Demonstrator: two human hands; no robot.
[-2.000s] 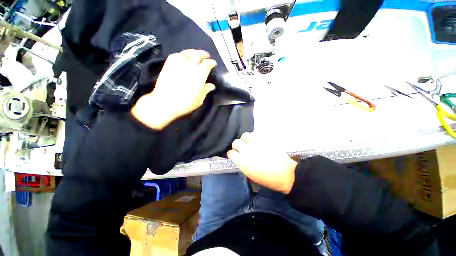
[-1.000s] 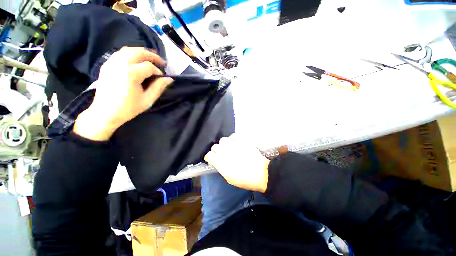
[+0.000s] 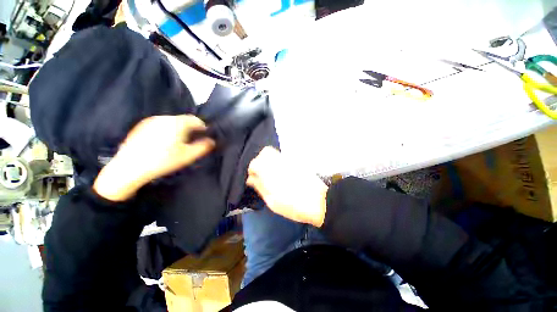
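A dark navy garment (image 3: 116, 79) lies bunched over the left part of the white sewing table and hangs over its front edge. My left hand (image 3: 160, 149) is on the cloth, blurred, with thumb and fingers curled at a fold; whether it grips is unclear. My right hand (image 3: 284, 186) holds the garment's right edge near the table's front edge. The cloth's upper corner lies beside the presser foot and needle area (image 3: 251, 68) of the sewing machine; whether it is under the foot cannot be told.
Thread snips (image 3: 397, 84) with orange-red handles lie open on the table. Thin tweezers (image 3: 462, 64) and yellow-green scissors (image 3: 530, 85) lie farther right. A beige second machine (image 3: 15, 173) stands at left. Cardboard boxes (image 3: 198, 281) are below the table.
The camera view has shifted. The cloth is bunched higher at left, and its plaid part is mostly hidden now. My left hand has moved lower; my right hand has moved up slightly.
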